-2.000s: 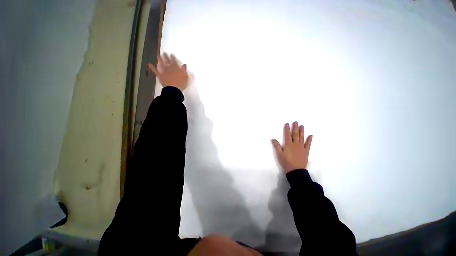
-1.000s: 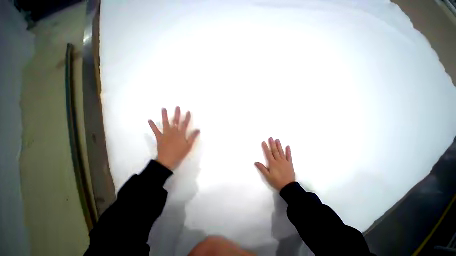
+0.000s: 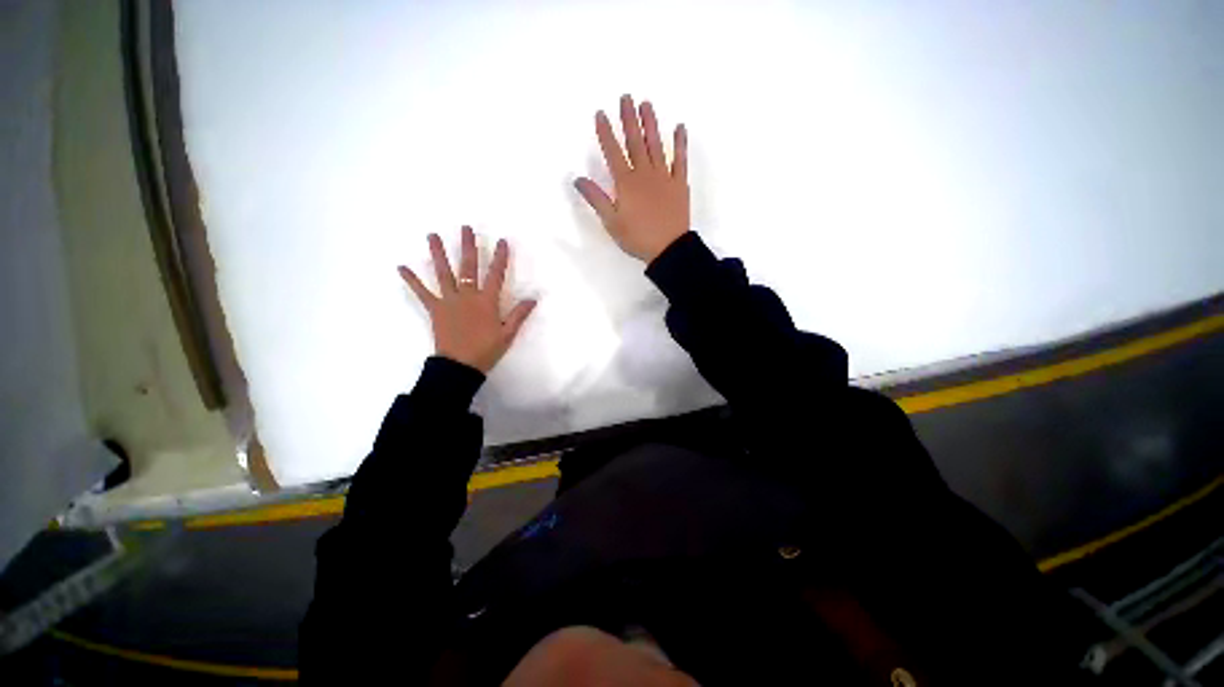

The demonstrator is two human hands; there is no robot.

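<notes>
A bright white fabric (image 3: pixel 873 175) covers most of the table, with its near edge along the table's front. My left hand (image 3: pixel 469 309) lies flat on it at left of centre, fingers spread, with a ring on one finger. My right hand (image 3: pixel 644 188) lies flat farther forward and to the right, fingers apart. Both hands are bare and hold nothing. Faint folds and shadows show in the fabric between and below the hands.
A narrow dark strip (image 3: pixel 167 228) lies along the fabric's left side, on a pale yellow sheet (image 3: pixel 114 336). The table's front edge (image 3: pixel 195 505) runs below. The grey floor (image 3: pixel 1074 430) has yellow lines. Metal bars (image 3: pixel 1154 611) stand at the lower right.
The view has shifted, now showing the table's front edge and floor. My right hand has moved forward and closer to my left hand. Both hands stay spread on the fabric.
</notes>
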